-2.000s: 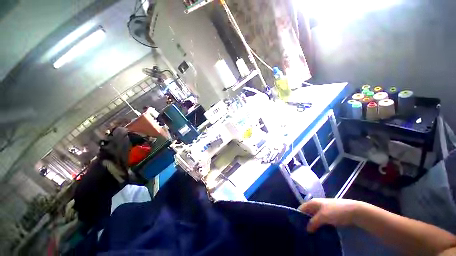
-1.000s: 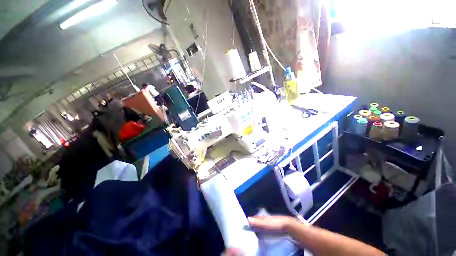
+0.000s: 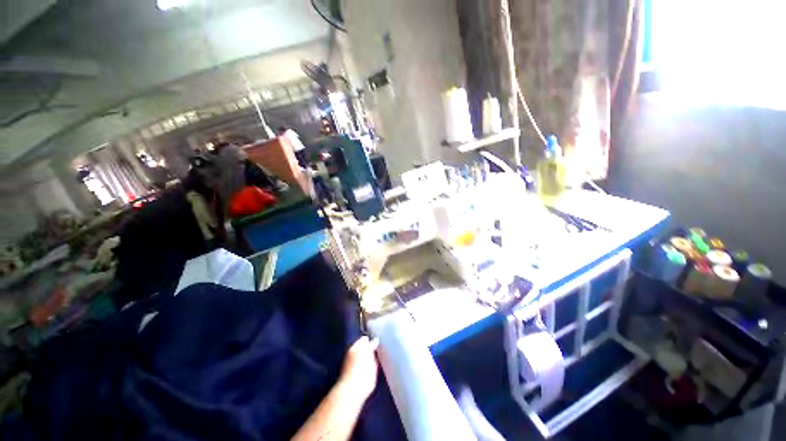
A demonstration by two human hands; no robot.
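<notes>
A large navy fabric panel [image 3: 233, 353] lies heaped over the left side and lap. A white fabric strip [image 3: 414, 379] hangs off the table front beside it. My left hand [image 3: 360, 357] comes up from the bottom edge, its fingertips closed at the border between navy and white fabric, just below the machine's left end; the exact grip is blurred. My right hand is not in view. The white sewing machine [image 3: 439, 232] stands on the table behind the fabric, with its needle area just beyond my left hand.
Scissors [image 3: 579, 221] and a yellow-green bottle [image 3: 551, 176] are on the pale, blue-edged table [image 3: 616, 226]. Thread cones [image 3: 458, 115] stand behind. A black cart [image 3: 724, 314] with coloured spools is at right. A white roll [image 3: 541, 366] hangs under the table.
The view has turned, shifting the machine and table rightward. My right hand has left the picture. My left hand has come up from the bottom edge to the fabric near the machine.
</notes>
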